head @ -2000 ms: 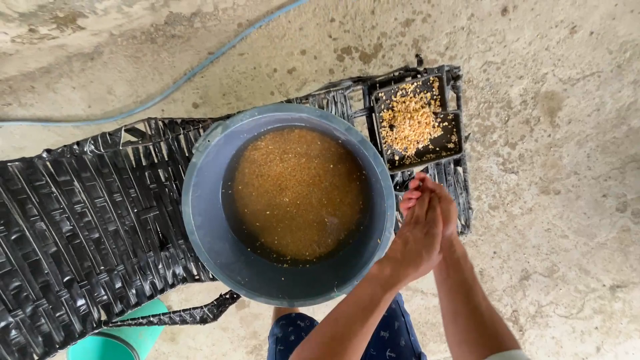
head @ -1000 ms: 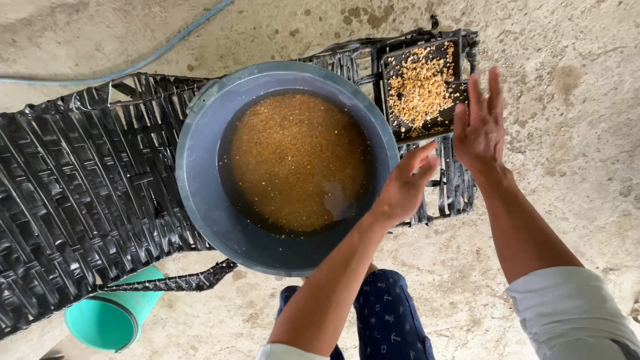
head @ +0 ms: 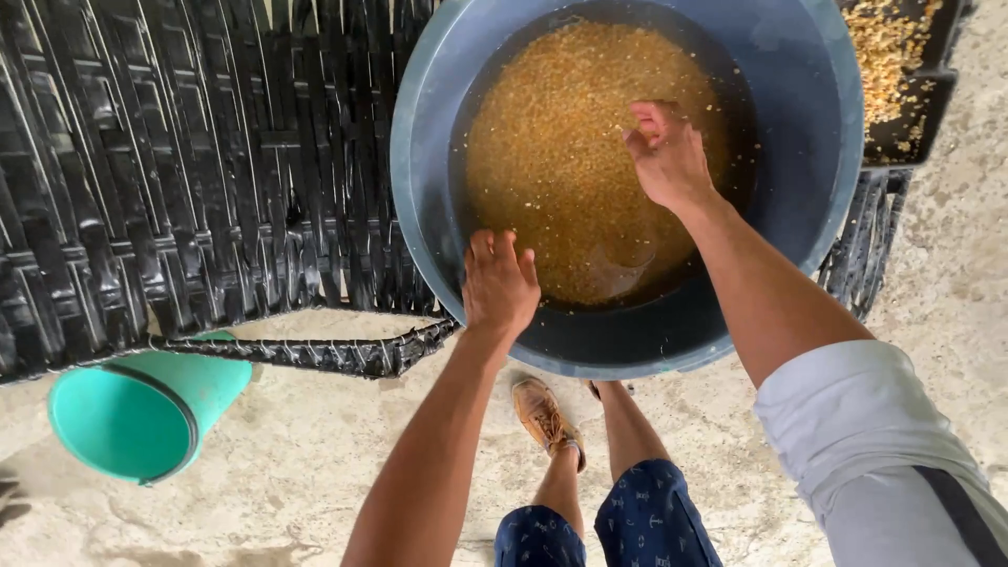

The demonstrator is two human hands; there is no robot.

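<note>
A large grey-blue plastic tub (head: 815, 71) stands on a black woven lounger and holds murky water over a bed of yellow-brown grain (head: 583, 134). Over the tub's near left side is my left hand (head: 501, 285), its fingers apart and nothing in it. My right hand (head: 669, 153) hangs above the grain on the right, fingers loosely curled, palm partly hidden, with nothing seen in it. At the upper right edge lies a black tray (head: 906, 118) with loose grain (head: 878, 59), partly cut off by the frame.
The black woven lounger (head: 205, 157) spans the left side, with a wrapped armrest (head: 315, 354) jutting out below. A green bucket (head: 126, 421) lies tipped on the concrete floor (head: 354, 441) under it. My legs and a brown shoe (head: 543, 413) are below the tub.
Both hands were together near the tray, then came apart; now they are over the tub. The view has shifted left and closer.
</note>
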